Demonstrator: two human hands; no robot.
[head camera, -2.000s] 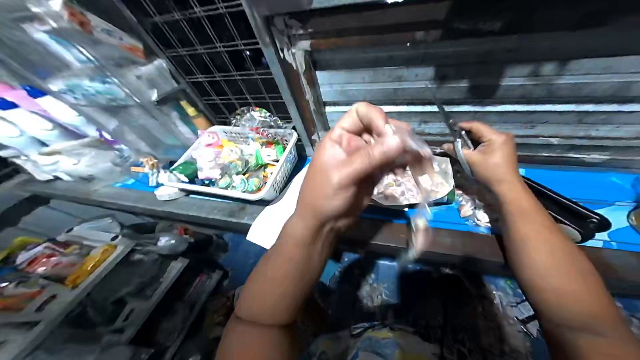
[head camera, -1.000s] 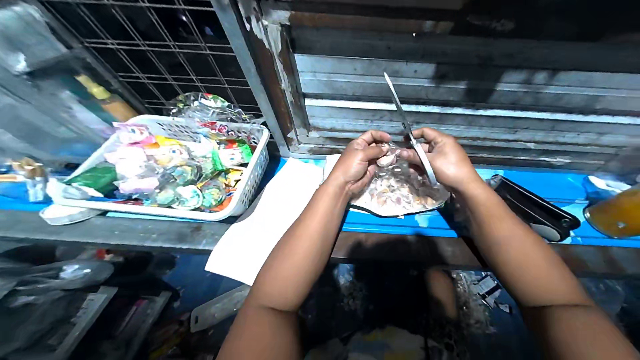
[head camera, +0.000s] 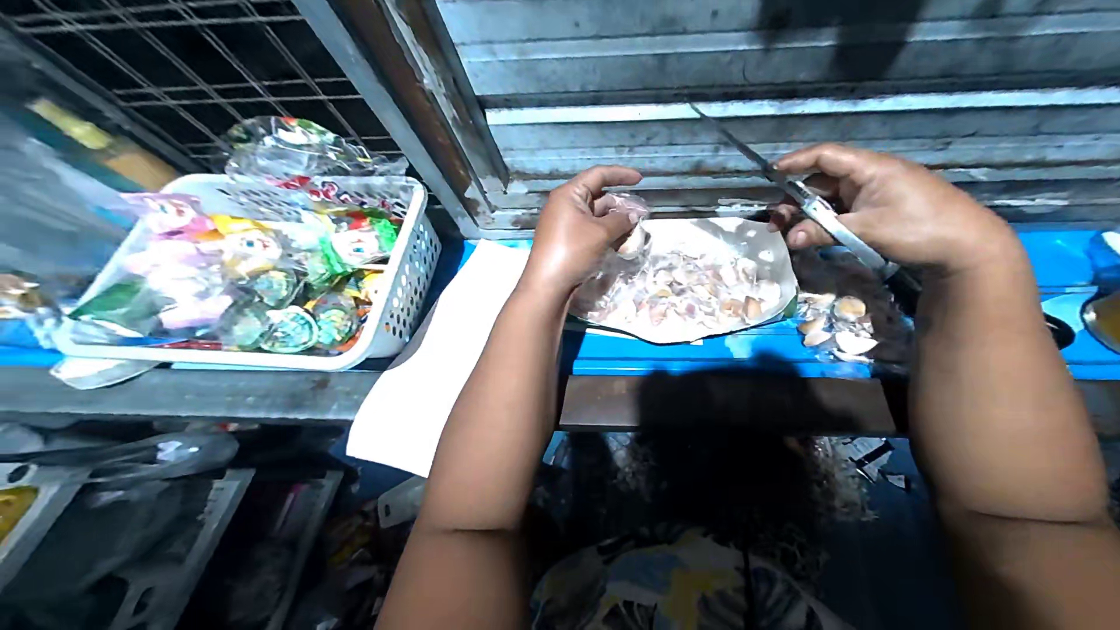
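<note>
My left hand (head camera: 582, 227) pinches a small clear plastic packet (head camera: 632, 236) over the left edge of a shallow pale tray (head camera: 761, 241). The tray is heaped with small pale pieces in clear plastic; what they are cannot be told. My right hand (head camera: 884, 206) grips a long-bladed metal tool (head camera: 818, 210), seemingly scissors or a knife, its tip pointing up and left above the tray. Beneath my right hand, by the tray's right side, lie several shell-like beige and white pieces (head camera: 840, 324) and a dark clump (head camera: 862, 280).
A white perforated plastic basket (head camera: 407, 280) full of colourful wrapped packets stands at the left. A white paper sheet (head camera: 446, 350) hangs over the edge of the blue shelf (head camera: 612, 354). Corrugated metal (head camera: 612, 79) and wire mesh (head camera: 157, 52) rise behind. At the far right is a yellowish container (head camera: 1107, 319).
My hands, close together over the tray a second ago, are now apart. The left holds a packet at the tray's left edge; the right has moved off rightward with the bladed tool.
</note>
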